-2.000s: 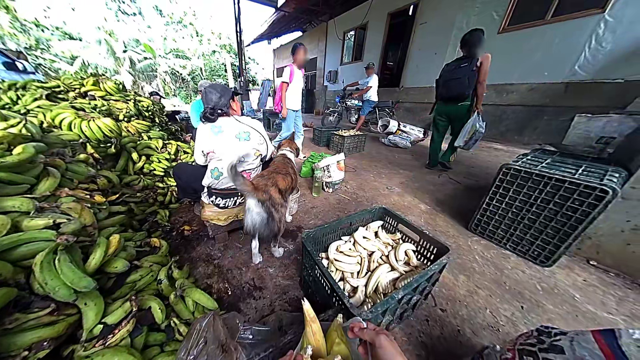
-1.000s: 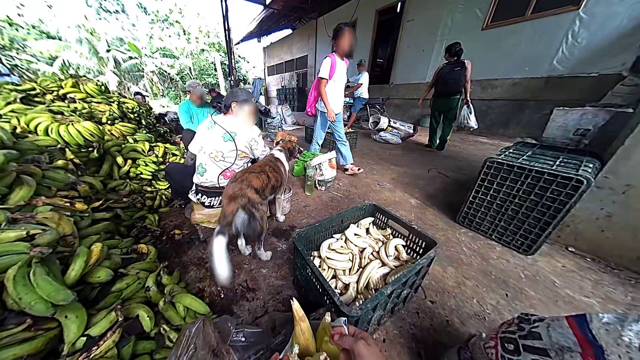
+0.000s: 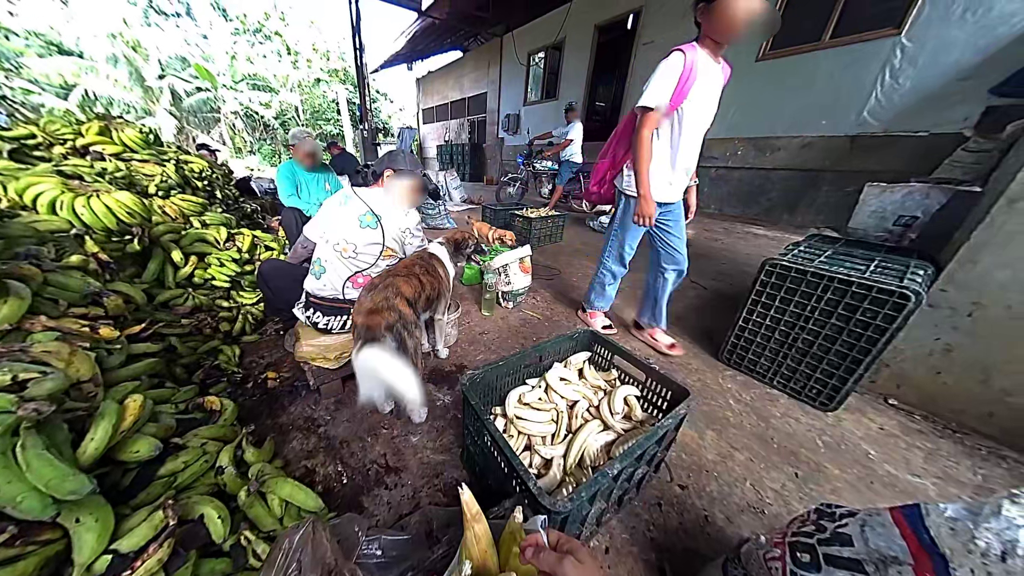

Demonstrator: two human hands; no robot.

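Note:
At the bottom edge, my right hand has its thumb and fingers closed on a small pale, blade-like tool, held against a yellow-green plantain. Another plantain, yellower, stands upright just left of it. My left hand is out of view below the frame. Directly ahead stands a dark green plastic crate holding many peeled plantains. A big heap of green plantains fills the left side. Dark plastic sheeting lies left of the held plantains.
A brown and white dog stands behind a seated person. Someone with a pink backpack is walking past the crate. Stacked empty crates lean at the right. A printed sack lies bottom right; a glass bottle stands farther off.
The person with the pink backpack has come nearer and moved right. The person with the black backpack is no longer in view. My right hand stays beside the plantains at the bottom.

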